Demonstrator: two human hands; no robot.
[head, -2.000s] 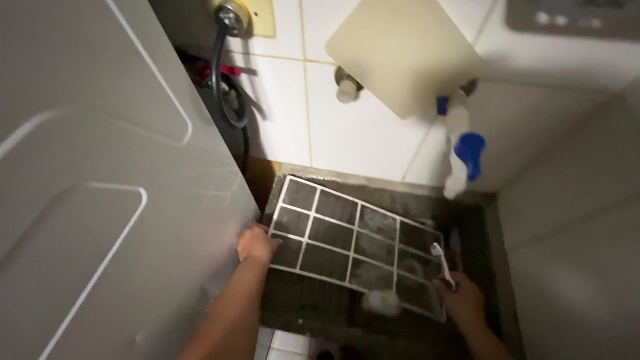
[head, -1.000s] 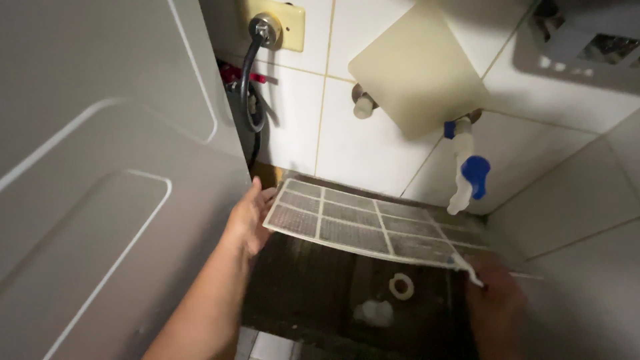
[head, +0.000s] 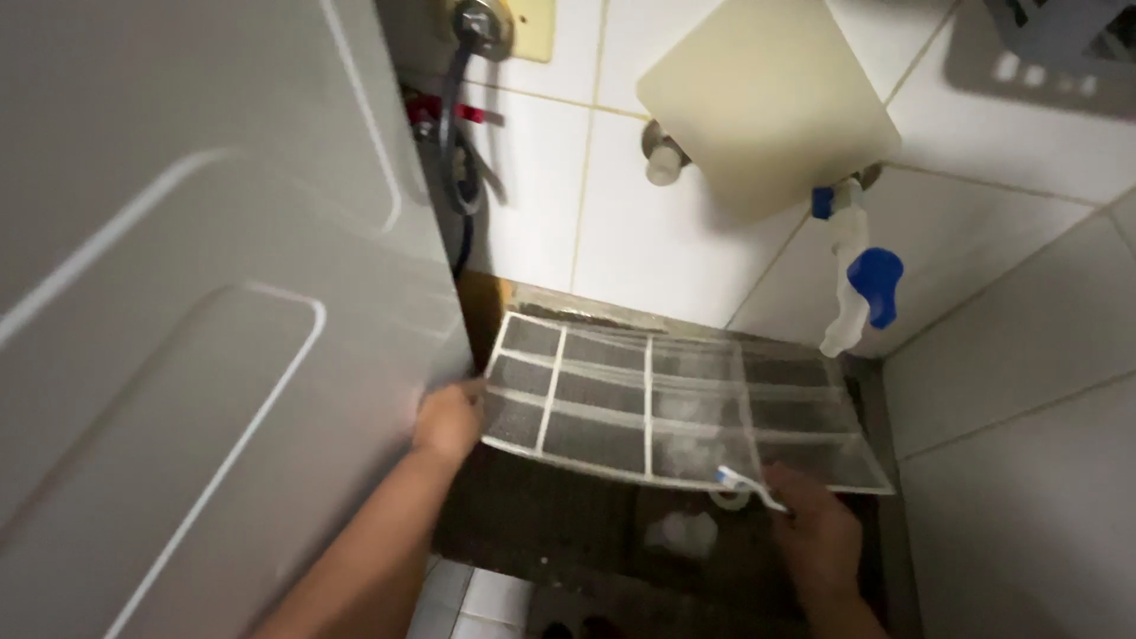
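Observation:
A white-framed mesh air filter (head: 599,404) spans the space between my hands, its surface bowed and partly blurred. My left hand (head: 451,417) grips its left edge. Near the filter's lower right edge, my right hand (head: 812,519) is closed on a white toothbrush (head: 753,488), bristles pointing up and left; whether its fingers also pinch the filter frame is hard to tell. Below the filter, a whitish soft clump (head: 683,534) lies in the dark basin, and a pale ring (head: 729,499) shows partly behind the filter's lower edge.
A plastic tap with a blue handle (head: 877,286) juts from the tiled wall above the filter's right part. Beside it are a beige square panel (head: 768,106) and a capped pipe outlet (head: 664,165). A large grey appliance panel (head: 222,222) stands close on the left; a dark hose (head: 453,115) hangs behind it.
The filter has turned from a steep slant to face me more and sits lower against the basin. Both hands remain at its sides, with the toothbrush still in the right.

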